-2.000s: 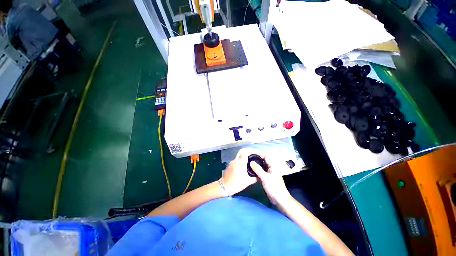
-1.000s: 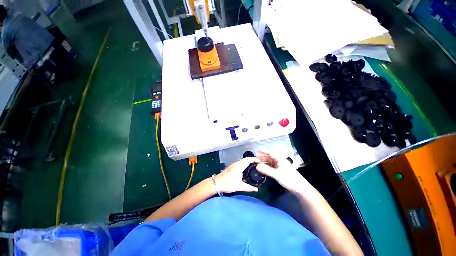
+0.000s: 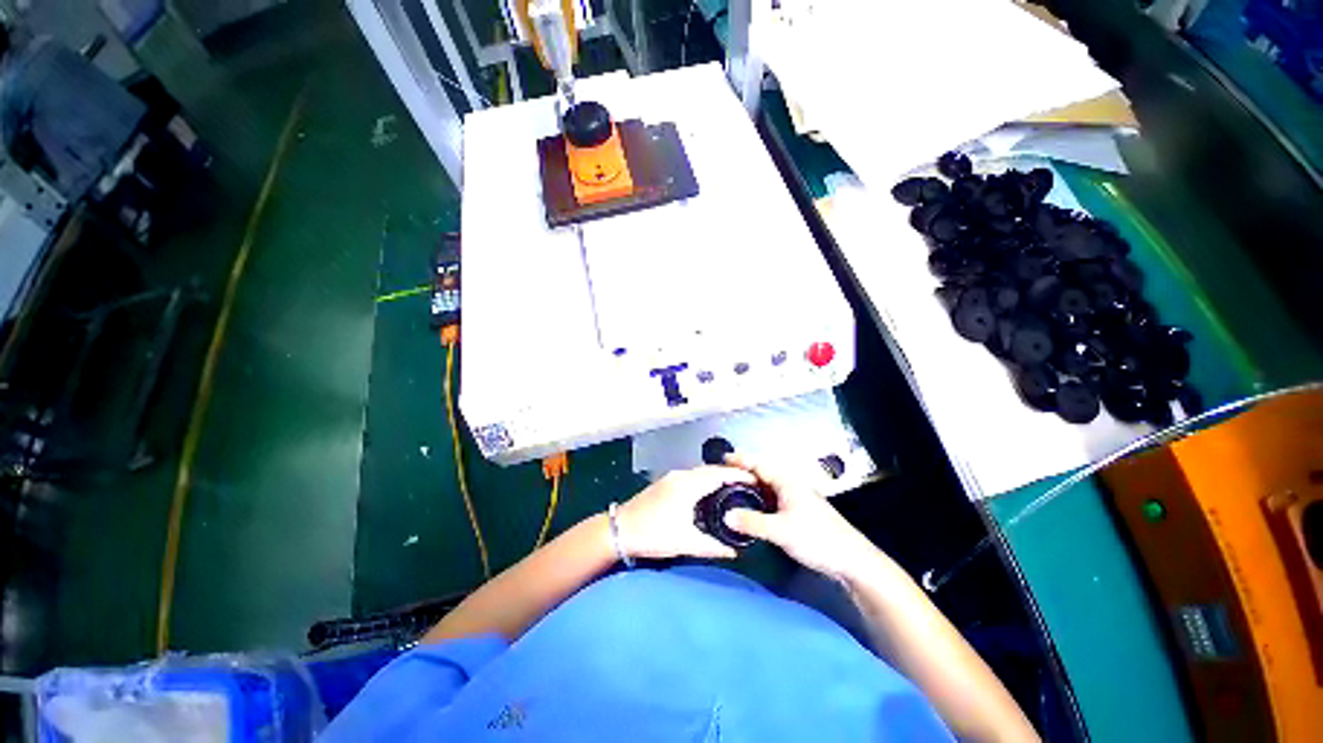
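Note:
A round black housing (image 3: 730,512) is held between both hands in front of my blue clothing. My left hand (image 3: 675,511) wraps around its left side. My right hand (image 3: 802,526) grips its right side, with the thumb on its top. Two small black parts lie on the white sheet (image 3: 670,452) beyond my hands, one (image 3: 715,450) just above the left hand and one (image 3: 831,465) to the right. Another black part (image 3: 588,124) sits upright on the orange fixture (image 3: 599,174) under the robot head.
The white benchtop robot (image 3: 697,290) stands ahead, with a red emergency stop (image 3: 821,354). A pile of black parts (image 3: 1045,290) lies at right, the orange press (image 3: 1233,552) at lower right, a blue bin (image 3: 261,704) at lower left. A person (image 3: 66,95) is at far left.
The housing has turned in my hands and come slightly left, and my right thumb now lies on its top. The small black part above my left hand has come into view. The camera view has shifted slightly.

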